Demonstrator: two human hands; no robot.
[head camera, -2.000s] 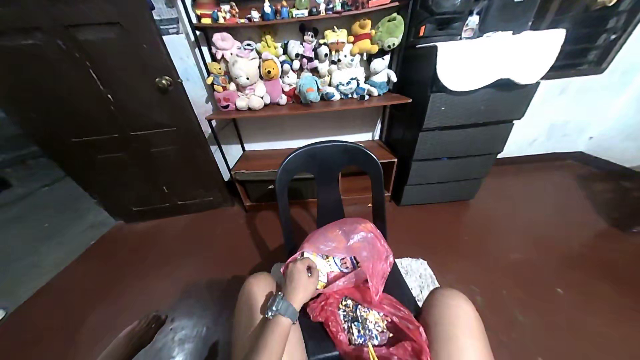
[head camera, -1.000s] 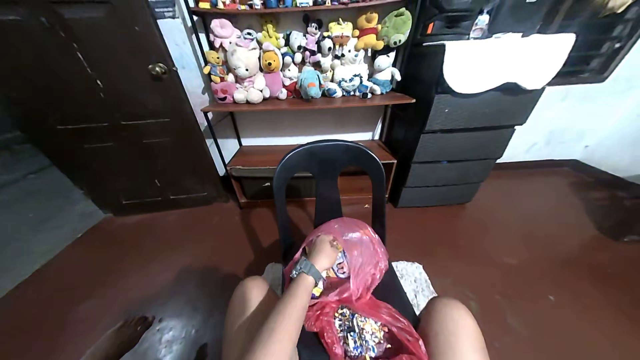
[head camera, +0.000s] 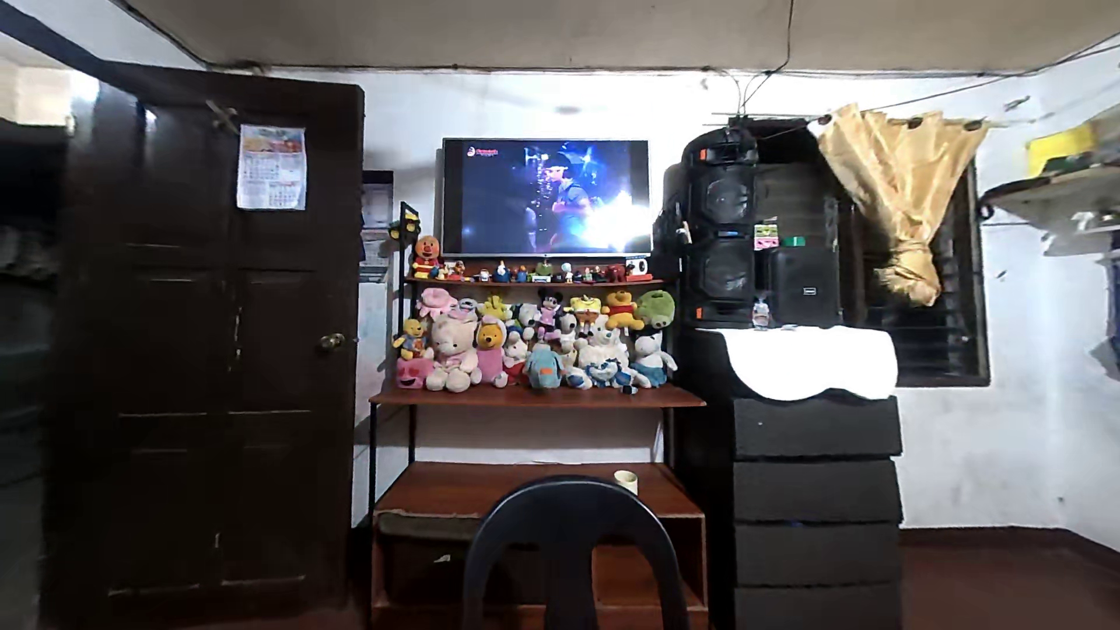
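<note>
Neither of my hands shows in the head view, so what they hold or touch cannot be seen. The backrest of a black plastic chair (head camera: 573, 525) rises at the bottom centre; its seat lies below the frame. Behind it stands a shelf unit with a reddish-brown board (head camera: 534, 396) bearing rows of plush toys (head camera: 542, 363). Small figurines (head camera: 521, 274) line the narrow shelf above. A roll-shaped cream object (head camera: 626, 480) rests on the lower shelf.
A lit television (head camera: 547, 197) is above the shelves. On the left is a dark wooden door (head camera: 184, 350) with a calendar (head camera: 272, 168). A black drawer cabinet (head camera: 814, 490) with a white cloth (head camera: 809, 360) stands right, below speakers (head camera: 722, 227) and a tied curtain (head camera: 906, 192).
The view has tilted up strongly. The hand with the wristwatch, the legs and the red plastic bags seen earlier are out of frame; the television and curtain have come into view.
</note>
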